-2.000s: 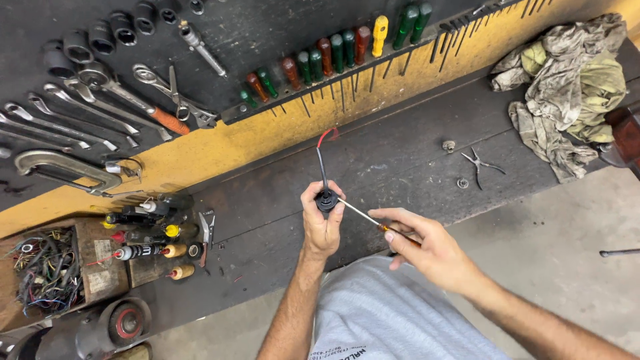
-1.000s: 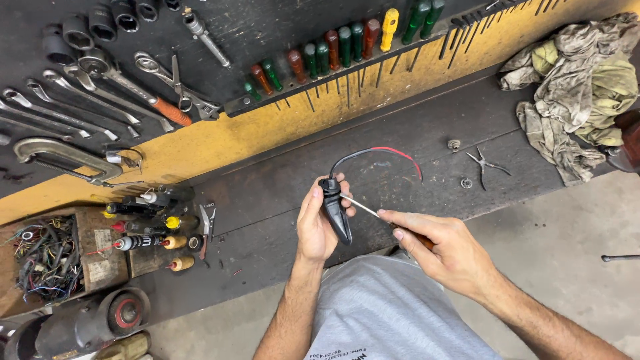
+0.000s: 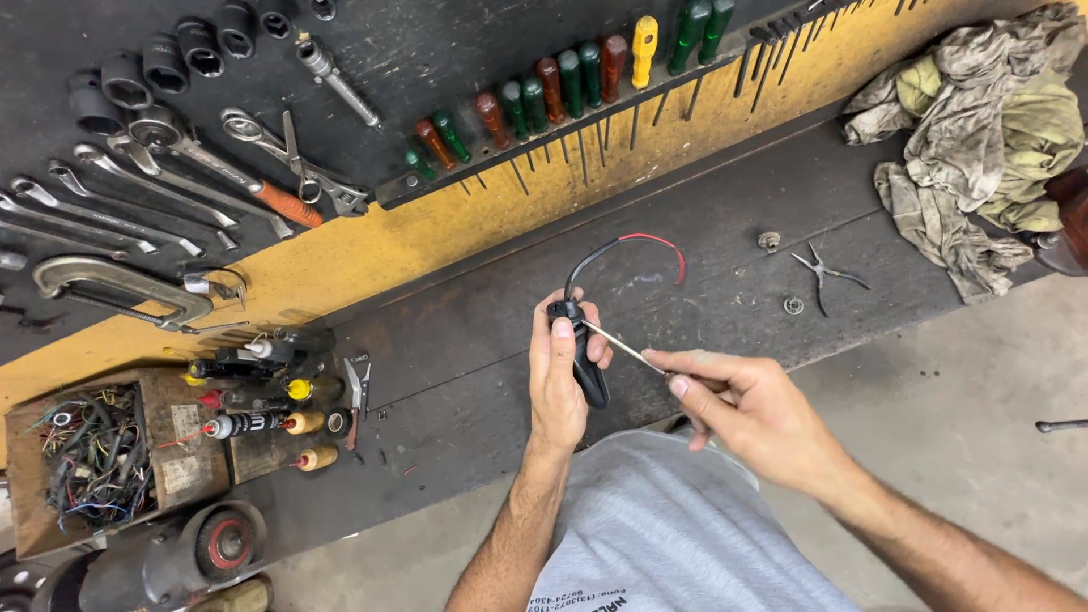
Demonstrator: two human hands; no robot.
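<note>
My left hand [image 3: 557,374] is closed around a black plastic part with a tapered body [image 3: 588,370], held above the near part of the bench. A black cable that ends in a red wire [image 3: 659,239] curves out of its top toward the right. In my right hand [image 3: 739,408] is a screwdriver [image 3: 625,345]; its handle is mostly hidden by the fingers. The metal shaft points up and left, and its tip meets the black part just below its top end. What the tip touches inside cannot be made out.
Pliers [image 3: 820,274] and two small metal parts lie on the dark bench [image 3: 501,340], right of my hands. Rags [image 3: 977,127] are heaped farther right. A wooden box of wires [image 3: 98,450], bottles and a bench grinder [image 3: 212,544] stand left. Screwdrivers [image 3: 569,81] and wrenches hang behind.
The black part has turned in my left hand: two seconds ago its round end faced up, now its long side shows. The cable has swung toward the right. The screwdriver stays against the part.
</note>
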